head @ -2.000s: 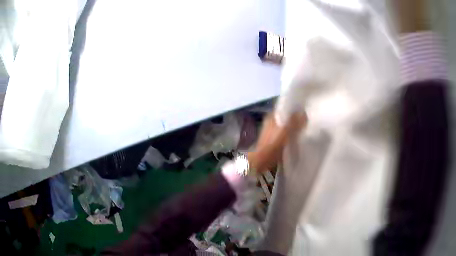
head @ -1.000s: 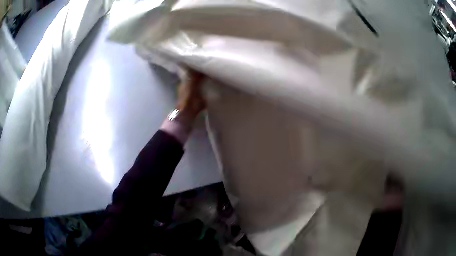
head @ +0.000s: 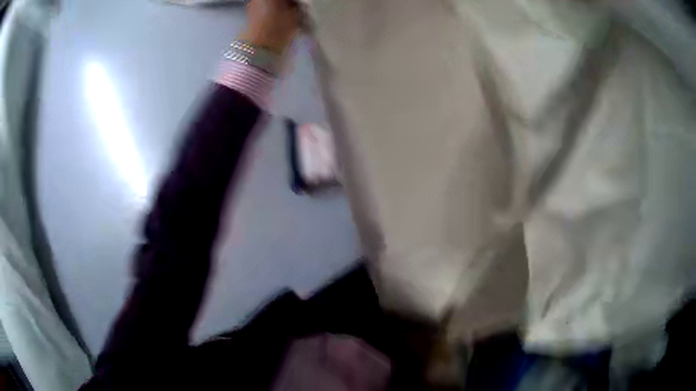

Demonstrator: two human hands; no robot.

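Note:
A large cream-white fabric (head: 427, 137) spreads over the right half of the view, and its lower edge hangs over the table's near edge. My left hand (head: 273, 21) is at the top edge of the picture, partly cut off, and holds the fabric's left edge. The fingertips are hidden or out of the picture. My right hand is not in view. The picture is blurred.
The pale grey-blue table (head: 191, 164) shows on the left. A small bundle with a dark blue end (head: 317, 155) lies on it, beside the fabric's left edge. Another white cloth (head: 21, 275) lies along the far left. Dark shapes and a pink patch are at the bottom.
My left hand has moved up to the top edge of the picture. The fabric's left edge has shifted, and the small bundle shows again. My right arm has left the view.

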